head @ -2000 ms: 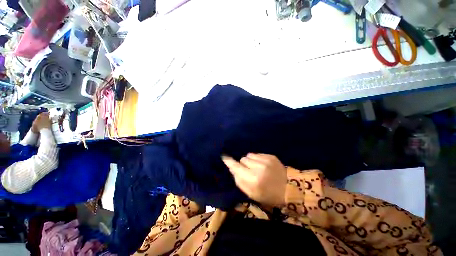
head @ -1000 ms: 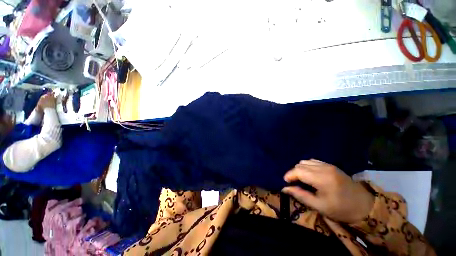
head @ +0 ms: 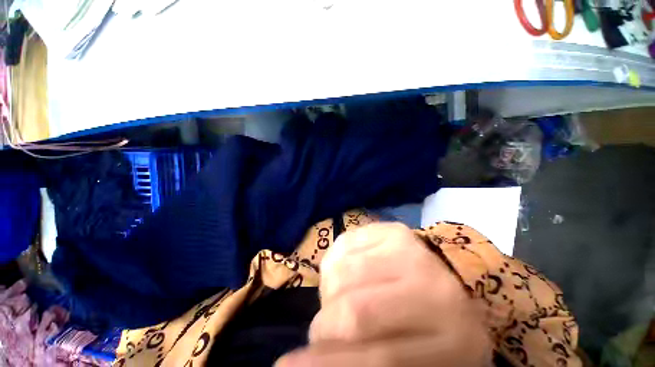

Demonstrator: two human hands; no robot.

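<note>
The navy garment (head: 223,208) lies bunched over my lap, below the table's front edge, and stretches from the lower left to the centre. My right hand (head: 395,301) is large, blurred and close to the camera at the bottom centre. Its fingers look curled, it does not visibly touch the garment, and whether it holds anything is hidden. My left hand is not visible.
The white table (head: 287,54) with a blue front edge spans the top. Scissors with red and orange handles (head: 559,20) lie at its upper right. A blue slatted crate (head: 143,175) stands below the table at left. Pink garments (head: 25,326) lie at lower left.
The garment has come off the table edge and now lies lower, over my lap. My right hand has risen towards the camera. The view has shifted, showing more below the table.
</note>
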